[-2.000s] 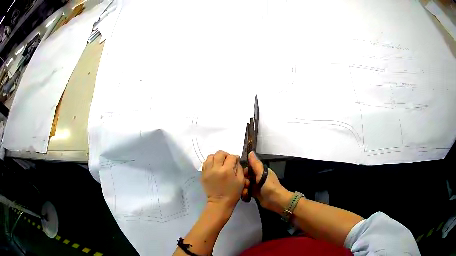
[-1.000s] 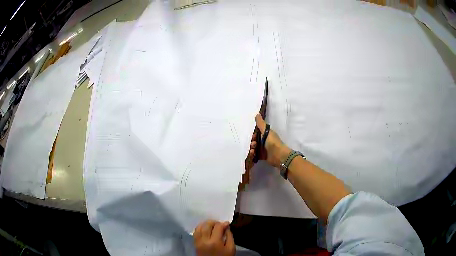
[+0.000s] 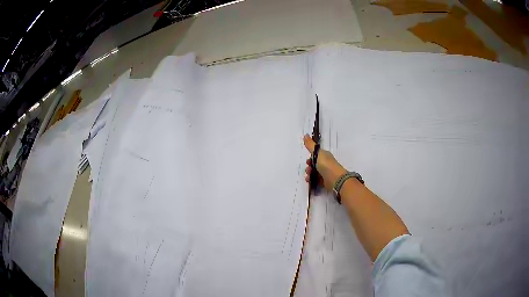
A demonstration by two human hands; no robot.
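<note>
The large white pattern sheet (image 3: 243, 151) with thin printed lines covers most of the cutting table. A cut runs up through it from the bottom edge of the picture to the shears, with a thin dark orange-brown line showing in the gap. My right hand (image 3: 325, 168) holds the tailor's shears (image 3: 316, 125) by their black handles, at the upper end of the cut. The blades point to the far side of the table; whether they are parted is unclear. My left hand is out of the picture.
Large tan pieces (image 3: 455, 32) lie at the far right. Small tan pieces (image 3: 68, 107) and paper offcuts (image 3: 93, 133) lie at the left. Another white sheet (image 3: 40, 191) lies at the far left. The cream table (image 3: 72, 232) shows between the sheets.
My right hand and the shears have moved up the sheet to the far side, and the cut is longer. My left hand, earlier at the sheet's near edge, has left the picture.
</note>
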